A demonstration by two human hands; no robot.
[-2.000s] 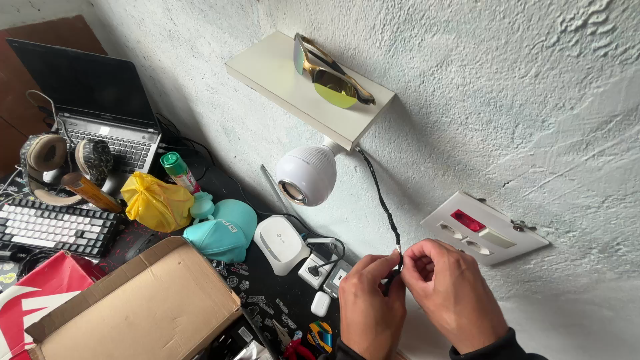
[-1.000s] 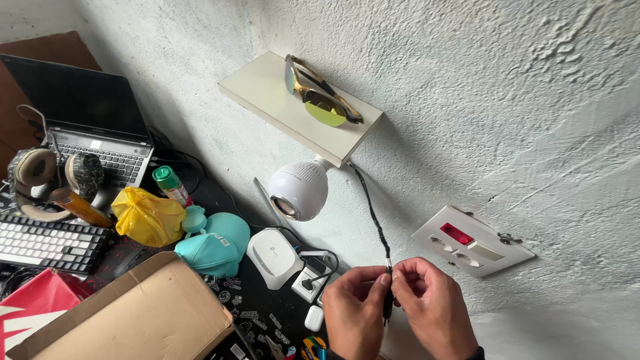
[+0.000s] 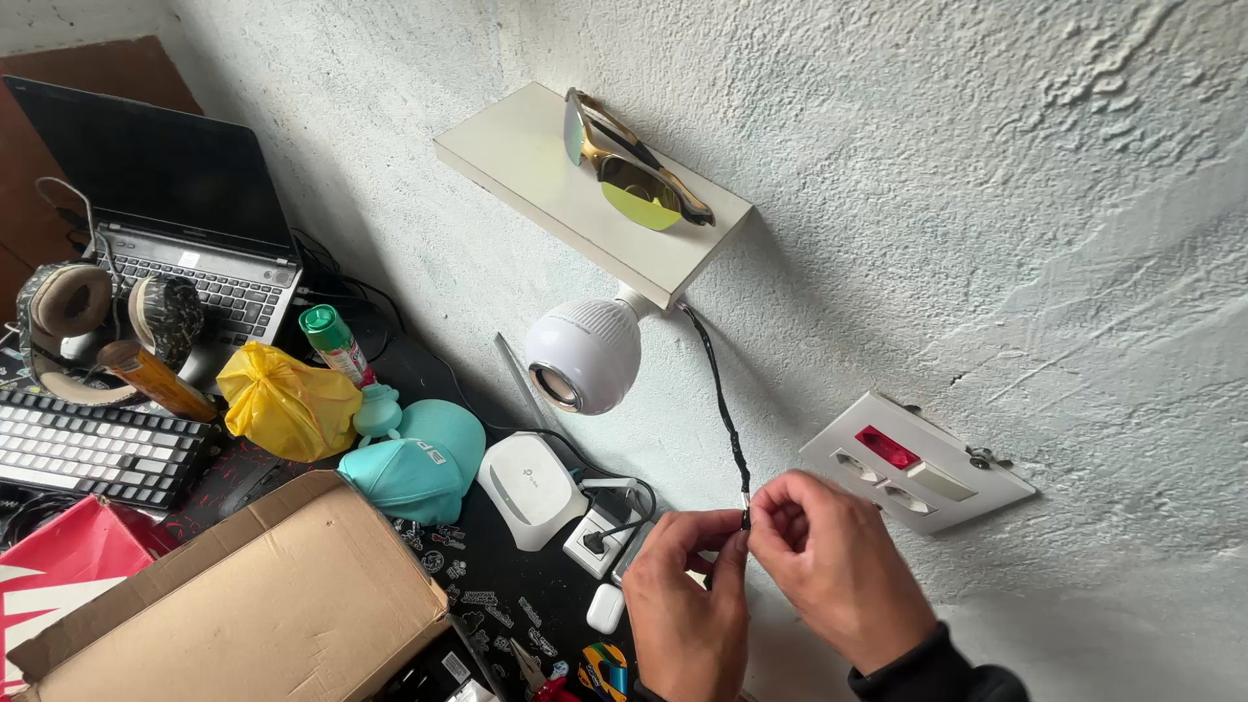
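Note:
A black twisted cable [image 3: 720, 385] hangs from under the small wall shelf [image 3: 595, 210], beside a white round lamp with a ribbed body [image 3: 585, 356]. My left hand [image 3: 690, 600] pinches the cable's lower part between thumb and fingers. Close on its right, my right hand [image 3: 838, 556] has thumb and index finger together at the cable, just below a short pale section; whether it grips the cable is hidden by the fingers. Sunglasses with yellow-green lenses [image 3: 634, 166] lie on the shelf. Right of my hands, a white wall plate with sockets and a switch [image 3: 916, 463] sits tilted on the wall.
Below left, the black desk holds a cardboard box [image 3: 244, 595], a white router [image 3: 531, 487], a plugged white adapter [image 3: 593, 551], a white earbud case [image 3: 605, 608], pliers [image 3: 546, 682], a turquoise cap [image 3: 419, 468], a yellow bag [image 3: 288, 400], headphones [image 3: 73, 302], a keyboard [image 3: 93, 444] and an open laptop [image 3: 195, 244].
Both hands stay at the lower part of the cable. My right hand's fingers have shifted slightly away from the left hand since one second ago.

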